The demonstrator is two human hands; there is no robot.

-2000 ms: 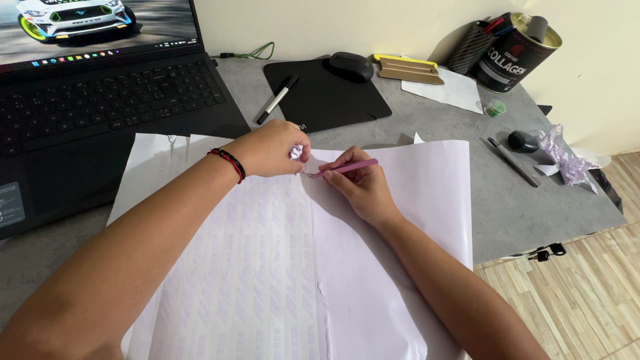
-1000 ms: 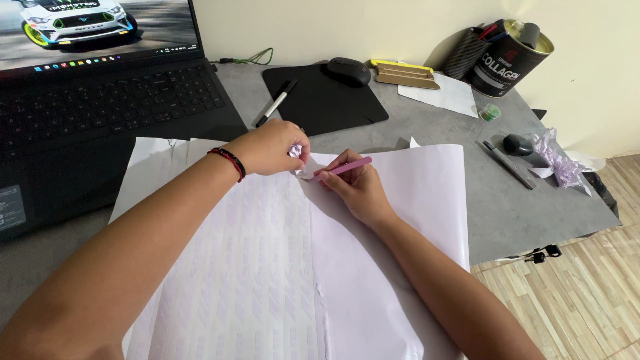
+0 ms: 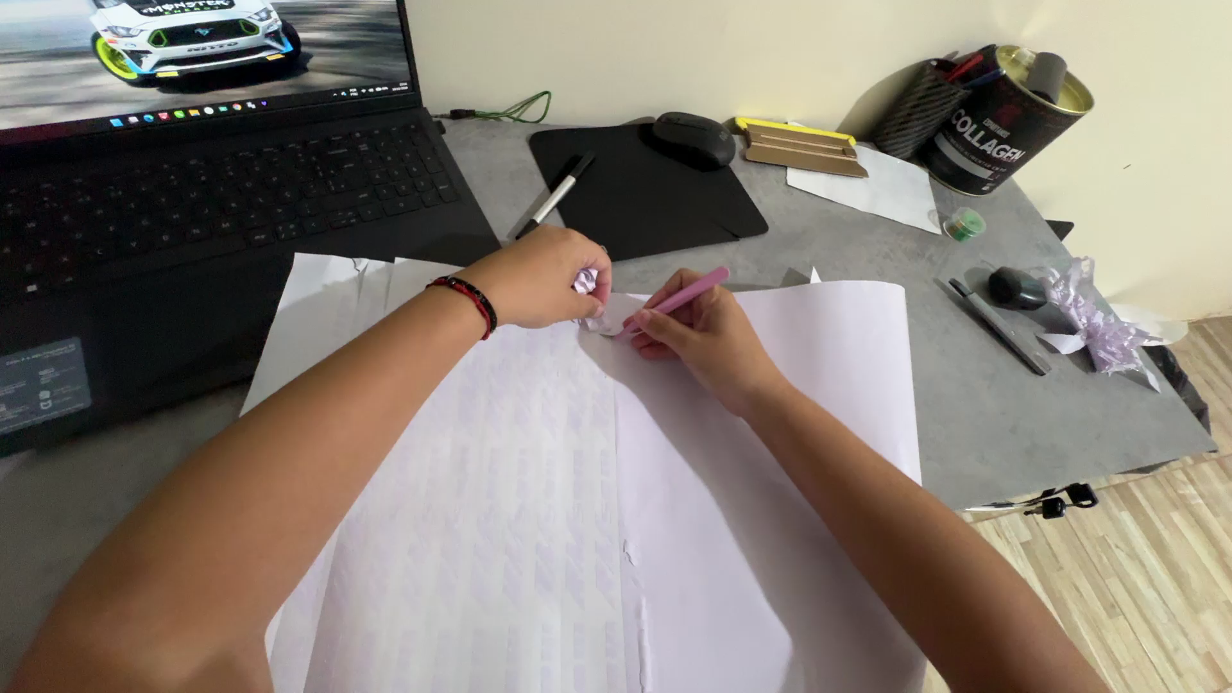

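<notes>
Large sheets of pale lilac paper (image 3: 770, 500) lie layered on the grey desk, with faint printed rows on the left part. My left hand (image 3: 553, 279) pinches a crumpled bit of shiny lilac film (image 3: 585, 281) above the paper's upper middle. In my right hand (image 3: 707, 337) is a slim pink tool (image 3: 688, 300), held like a pen, its thin tip pointing left and down close to the left fingertips. What the tip touches is too small to tell. A torn, raised edge runs down the paper between the two parts.
An open laptop (image 3: 231, 192) stands at the left, touching or near the paper. Beyond lie a mouse pad (image 3: 645, 192), a mouse (image 3: 693, 141), a marker (image 3: 556, 195) and cardboard (image 3: 804, 151). A black tub (image 3: 1001, 125), a grey pen (image 3: 999, 327) and crumpled lilac film strips (image 3: 1107, 327) are at the right.
</notes>
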